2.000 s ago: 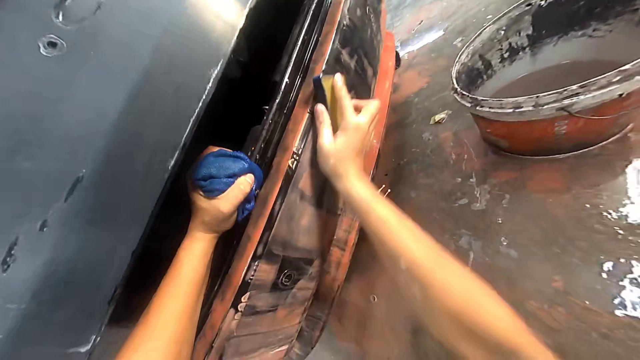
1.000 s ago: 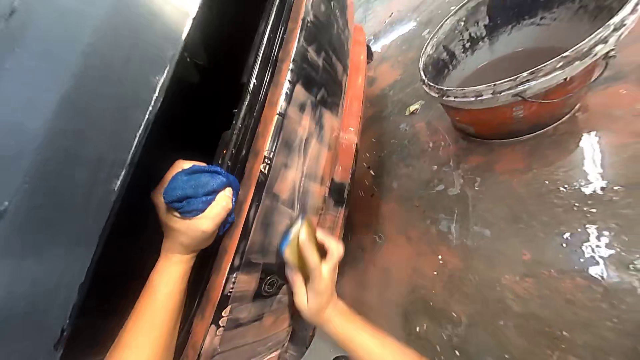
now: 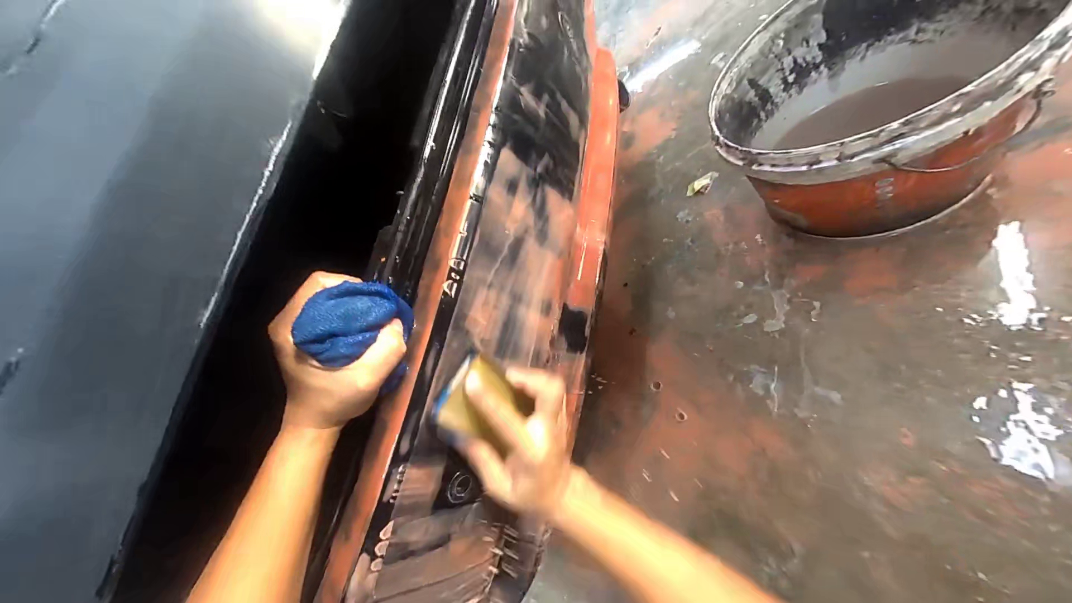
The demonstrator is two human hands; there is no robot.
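A long vehicle body panel (image 3: 519,251), patchy in black, orange and grey, runs from the top centre down to the bottom. My right hand (image 3: 523,440) presses a yellowish sanding block or sponge (image 3: 481,402) with a blue edge on its lower part, beside a round hole with a black surround. The hand is slightly blurred. On the left, my left hand (image 3: 335,360) grips a bunched blue cloth (image 3: 347,322) next to the panel's orange and black edge. What lies under the cloth is hidden.
A dark grey panel (image 3: 151,209) fills the left side, with a deep dark gap beside it. At the upper right, an orange bucket (image 3: 879,197) of murky liquid stands on a wet, stained floor (image 3: 754,435). A small scrap (image 3: 702,183) lies near it.
Two seconds ago my right hand was high on the panel with the block; it moved down to the lower part and remains there. My left hand still holds the blue cloth.
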